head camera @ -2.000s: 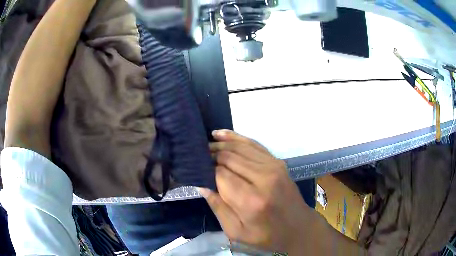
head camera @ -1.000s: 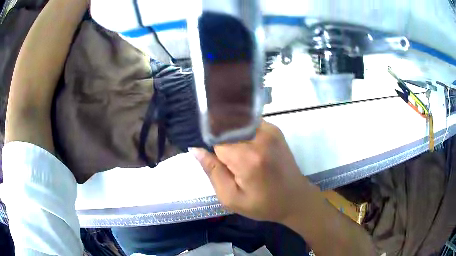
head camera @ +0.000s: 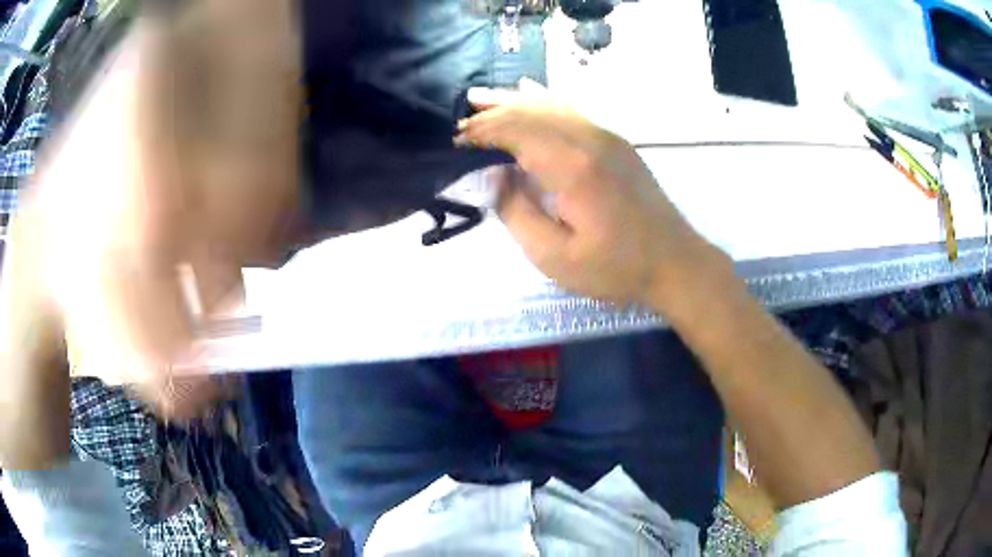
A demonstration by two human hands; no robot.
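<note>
Dark navy cloth (head camera: pixel 375 158) lies bunched at the upper left of the white table. A thin dark loop (head camera: pixel 448 221) hangs from its lower edge onto the table. My right hand (head camera: pixel 593 190) pinches the cloth's right end between thumb and fingers, just below the machine's metal parts (head camera: pixel 517 33). My left hand (head camera: pixel 152 294) is a large motion blur at the left, over the table's front edge and beside the cloth. Its fingers and anything in them cannot be made out. The left part of the cloth is hidden behind the blurred hand and arm.
A flat black rectangle (head camera: pixel 751 49) lies at the back. Small tools (head camera: pixel 908 163) lie at the right. A pale ruled strip (head camera: pixel 587 316) follows the table's front edge. Checked cloth (head camera: pixel 120 435) is piled lower left, brown cloth (head camera: pixel 935 403) lower right. A red patterned item (head camera: pixel 517 392) shows below the table edge.
The machine head no longer blocks the middle view. The brown cloth at left has gone from sight; dark cloth shows there. My left hand has come into view, blurred. My right hand still grips cloth, now higher.
</note>
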